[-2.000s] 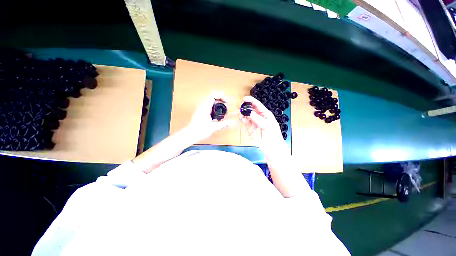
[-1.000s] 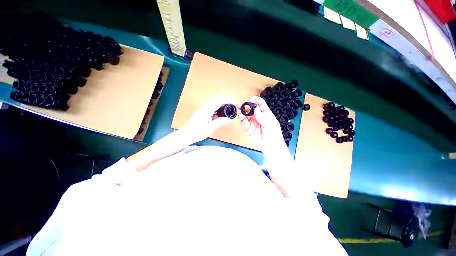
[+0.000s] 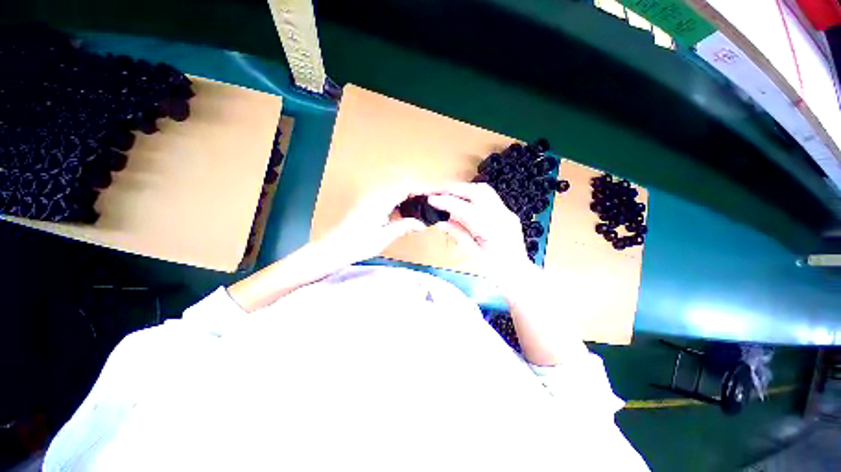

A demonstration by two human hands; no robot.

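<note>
My left hand [image 3: 373, 221] and my right hand [image 3: 481, 221] meet over the front of the tan middle board [image 3: 378, 138]. Between their fingers is a black housing [image 3: 422, 210], held by my left hand. My right fingers press against its right side. The black ring earlier seen in my right hand cannot be told apart now; fingers and the dark housing hide it. A cluster of loose black housings [image 3: 521, 180] lies on the right end of the middle board. A smaller cluster of black rings [image 3: 618, 210] lies on the right-hand board [image 3: 590, 286].
The left-hand board [image 3: 207, 175] carries dense rows of black units [image 3: 55, 138], above another board. A yellowish post [image 3: 300, 46] stands behind. A white shelf edge [image 3: 756, 78] is upper right. Small dark parts [image 3: 503, 324] show below the bench edge. A wheeled item [image 3: 736, 387] stands lower right.
My hands have come together; the housing and the ring, held apart earlier, now meet between my fingers. The open ends of the parts no longer show. The camera view has shifted slightly.
</note>
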